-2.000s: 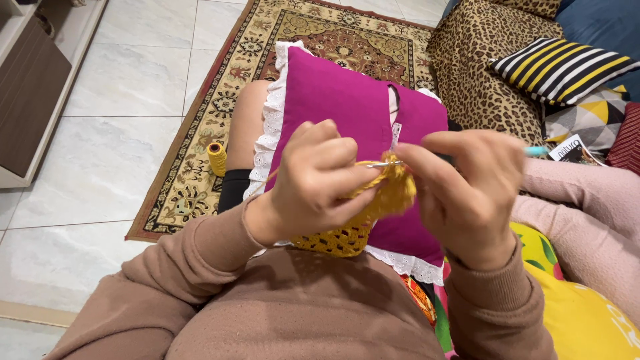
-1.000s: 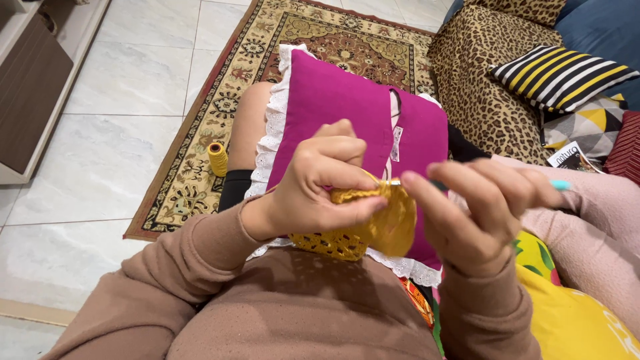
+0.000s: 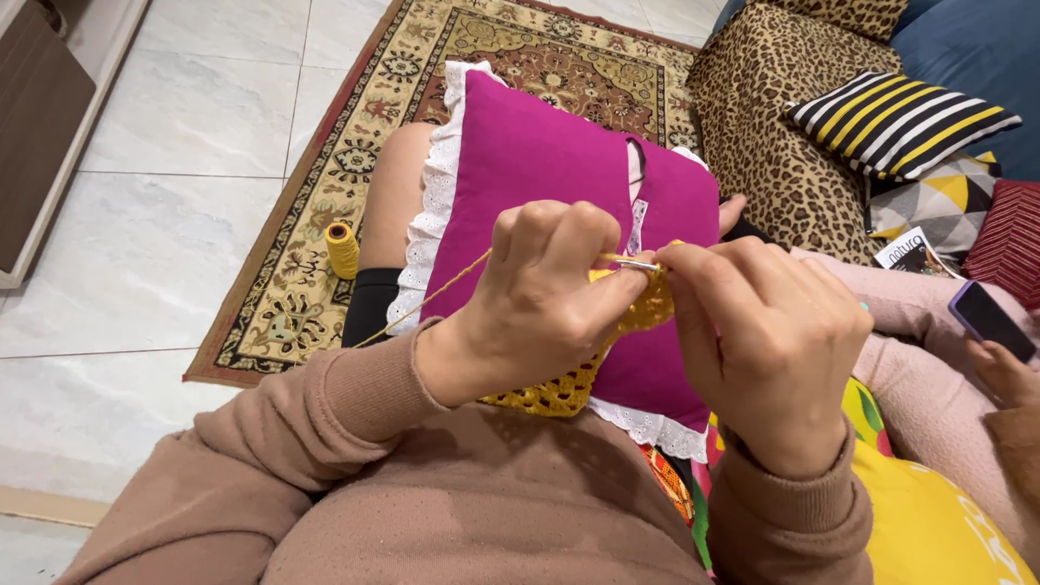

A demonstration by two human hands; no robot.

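Observation:
My left hand pinches a piece of yellow crochet work, whose openwork part hangs below it over a magenta cushion with white eyelet trim on my lap. Between my fingers shows the metal tip of a crochet hook, in the stitches at the work's upper edge. My right hand grips the hook; its handle is mostly hidden behind the fingers. A yellow strand runs from my left hand down to the left, toward the rug. A spool of yellow yarn stands on the rug, left of my knee.
A patterned rug covers part of the tiled floor. To my right sits another person, with a hand by a phone. A striped cushion, a magazine and a yellow printed fabric are also on that side.
My right hand has come back in close to the left, after its fingers were spread further out a second ago. The other person's hand and the phone have come into view at the right.

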